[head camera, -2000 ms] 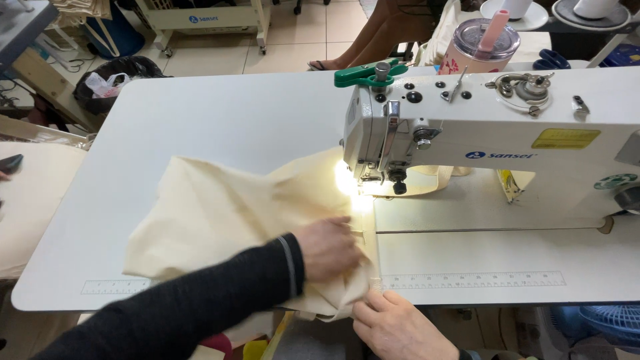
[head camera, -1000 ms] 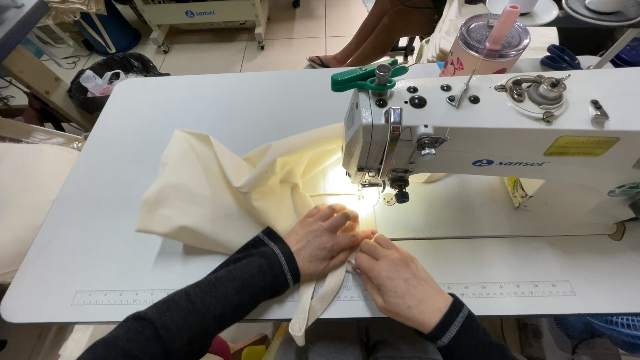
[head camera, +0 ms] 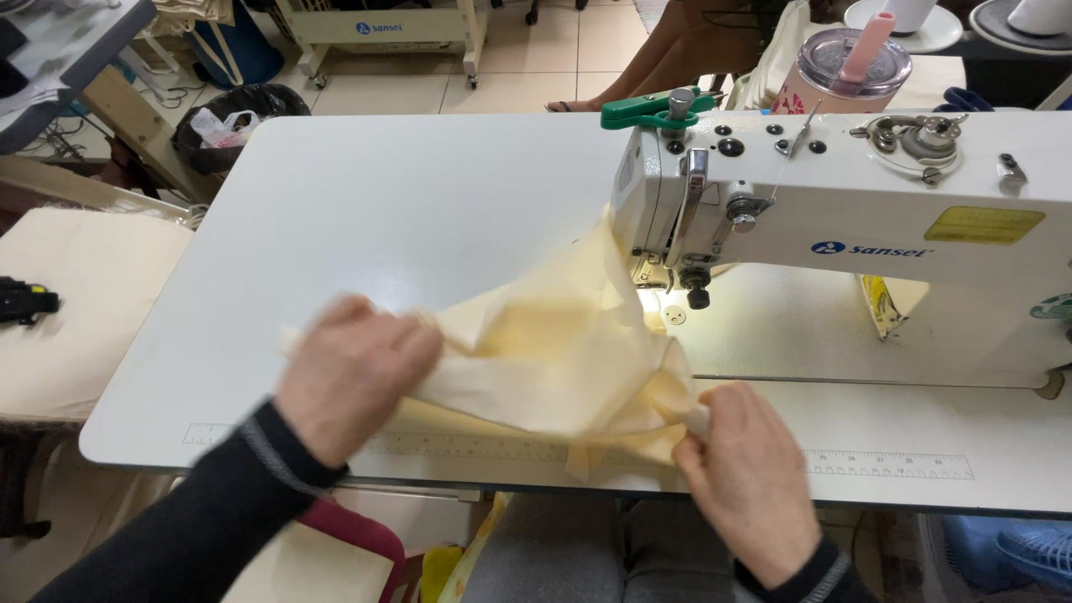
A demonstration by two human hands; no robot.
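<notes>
A cream fabric piece (head camera: pixel 544 360), blurred by motion, stretches between my two hands over the front of the white sewing table (head camera: pixel 377 209). My left hand (head camera: pixel 360 368) is closed on its left end, left of the machine. At the fabric's lower right corner, my right hand (head camera: pixel 745 469) grips it near the table's front edge. The industrial sewing machine (head camera: pixel 804 218) stands on the right, its lamp lit by the needle area. Part of the fabric rises just left of the machine's head and hides some of the needle area.
Green-handled thread snips (head camera: pixel 653 112) lie on top of the machine head. Behind it stands a pink tumbler with a straw (head camera: pixel 842 71). A black-lined bin (head camera: pixel 234 126) is beyond the table's left corner. Cream fabric (head camera: pixel 84 310) lies at far left. Another person's legs (head camera: pixel 670 59) show behind.
My hands were close together at the fabric in front of the needle; now they are wide apart, the left one further left and the right one further right. The fabric has been drawn toward the front.
</notes>
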